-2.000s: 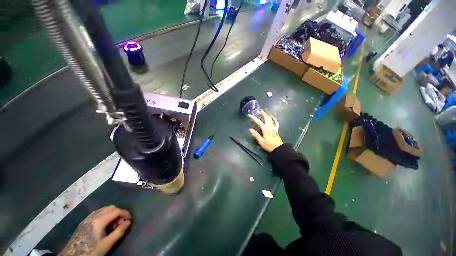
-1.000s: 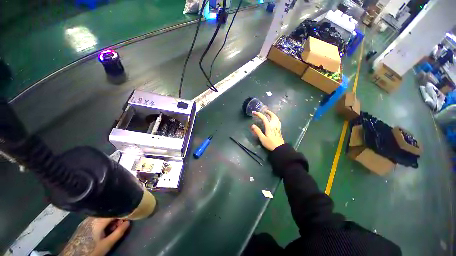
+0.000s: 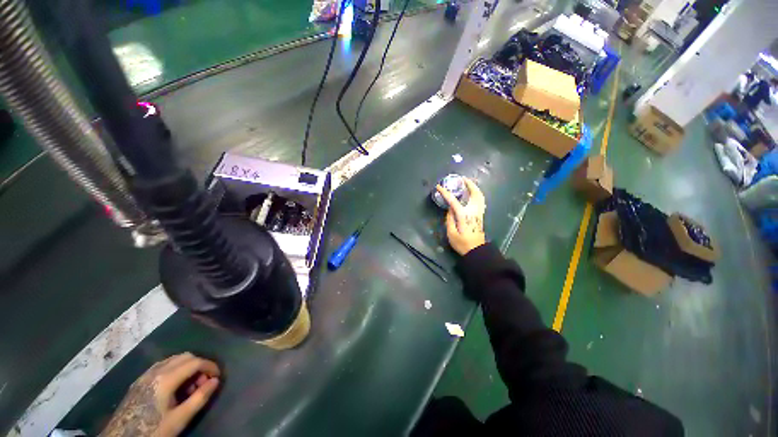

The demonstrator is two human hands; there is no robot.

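My right hand point(image 3: 467, 220) has its thumb and fingers around a clear-topped unit point(image 3: 449, 189), which stands upright on the dark green bench. My left hand point(image 3: 175, 394) rests at the lower left with curled fingers; whether anything is in them cannot be told. The black electric screwdriver point(image 3: 230, 273), with a tan lower end, hangs untouched above my left hand and hides part of the screw feeder point(image 3: 305, 177). A blue-handled small screwdriver point(image 3: 343, 254) and dark tweezers point(image 3: 418, 256) lie between the feeder and my right hand.
The conveyor belt point(image 3: 264, 94) runs beyond the bench's white edge strip point(image 3: 397, 132). Thin black cables point(image 3: 320, 94) hang over it. A pinkish glow shows behind the screwdriver cable. Cardboard boxes of parts point(image 3: 546, 128) stand at the back right, and more boxes point(image 3: 629, 265) are on the floor.
The hanging screwdriver swung to the lower left, then back right over the feeder. The clear-topped unit has moved slightly right and my right fingers have closed around it. My left hand has hardly moved.
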